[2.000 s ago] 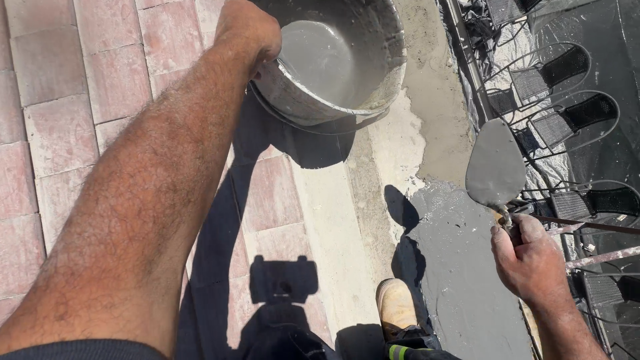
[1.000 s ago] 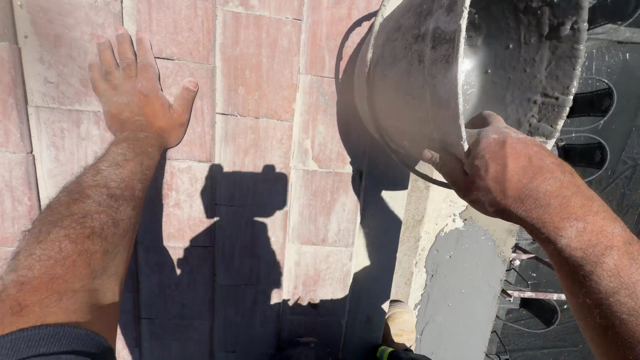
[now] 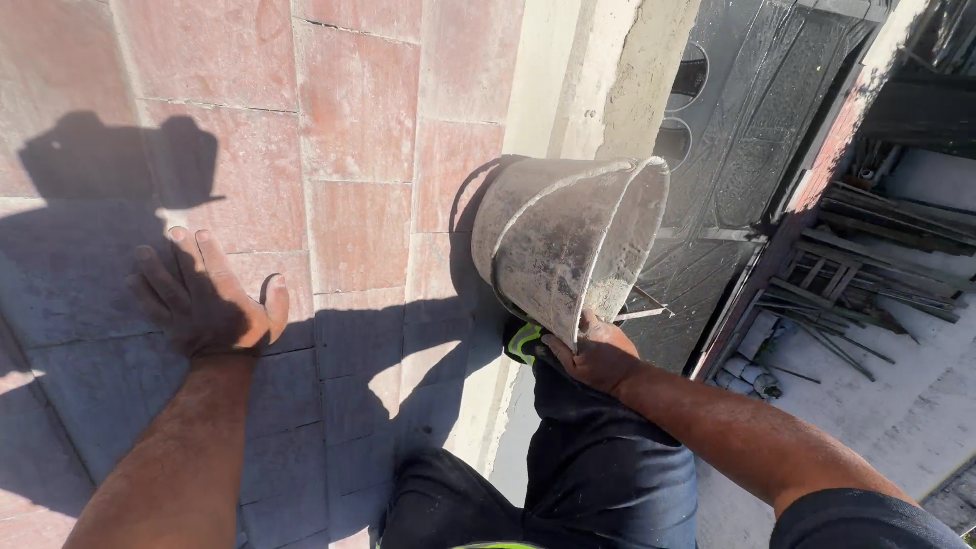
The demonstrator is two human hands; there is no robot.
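My left hand (image 3: 217, 301) lies with spread fingers on the reddish tiles (image 3: 358, 236), partly in shadow, and holds nothing. With my right hand (image 3: 598, 354) I grip the near rim of a cement-crusted bucket (image 3: 557, 229). The bucket is tipped on its side, its mouth facing right, and its wire handle hangs along its wall. Grey residue coats the part of the inside that shows. The trowel is not visible.
Beside the tiles runs a pale mortar strip (image 3: 648, 76) along the edge. Beyond it lie dark plastic sheeting (image 3: 732, 160) and, seemingly lower, stacked boards (image 3: 854, 267). My legs are below the bucket; wet grey mortar (image 3: 515, 450) shows between them.
My left hand has gone from the bucket's rim to the tiles. The trowel has left my right hand, which now grips the bucket. The bucket has been tipped onto its side. The view has shifted.
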